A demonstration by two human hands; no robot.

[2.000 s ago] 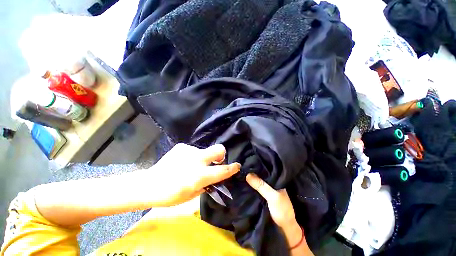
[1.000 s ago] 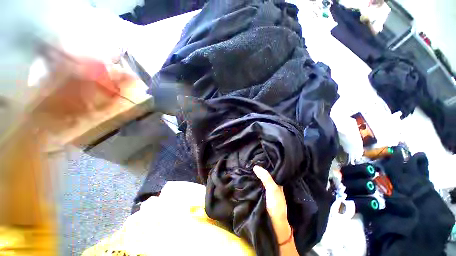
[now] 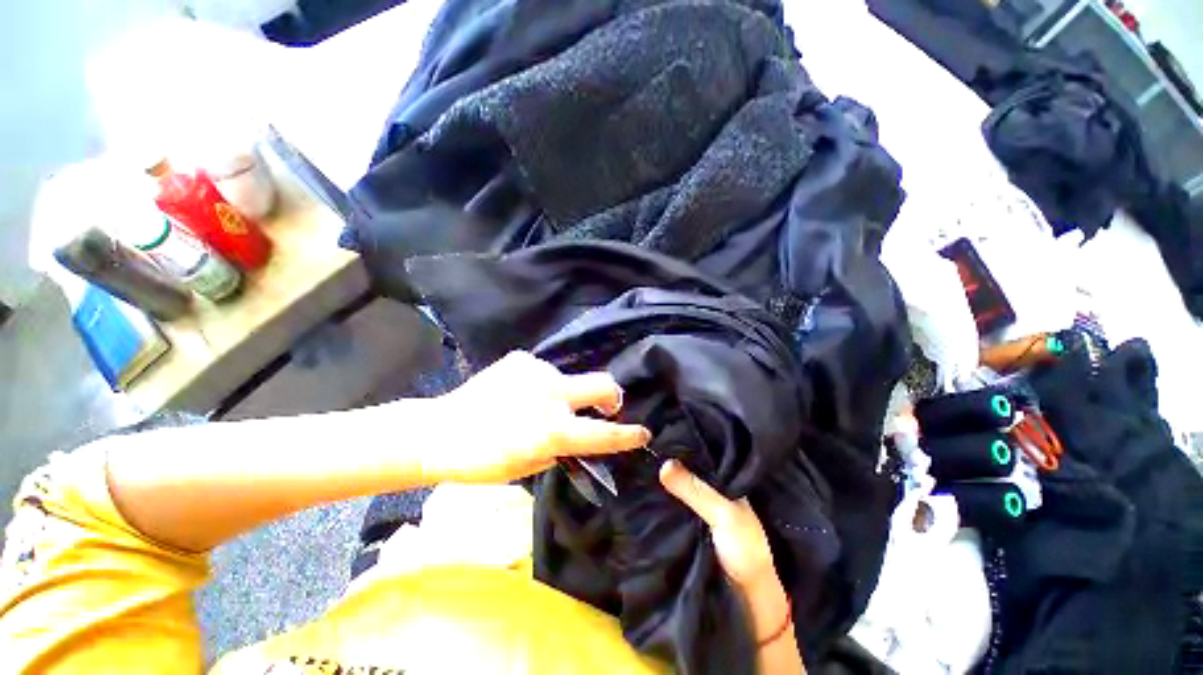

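Observation:
A black garment (image 3: 660,145) lies heaped in front of me, with rough outer cloth at the top and smooth black lining (image 3: 712,382) gathered nearest me. My left hand (image 3: 541,422) reaches in from the left, its fingertips close together at the lining folds. A tiny glint, possibly a needle, shows at the fingertips. The metal blades of small snips (image 3: 594,481) stick out below this hand from its palm. My right hand (image 3: 719,521) comes from below and grips the bunched lining, its thumb on top and its other fingers hidden in cloth.
Bottles, including a red one (image 3: 211,218), and a blue box (image 3: 119,332) stand on a cabinet (image 3: 297,284) at left. At right lie black thread cones (image 3: 963,454), red-orange scissor handles (image 3: 1038,440), crumpled white material (image 3: 930,600) and black garments (image 3: 1108,514).
One second ago my left arm was a blur at the far left, away from the cloth; now my left hand is back at the lining beside my right hand. The view has also shifted.

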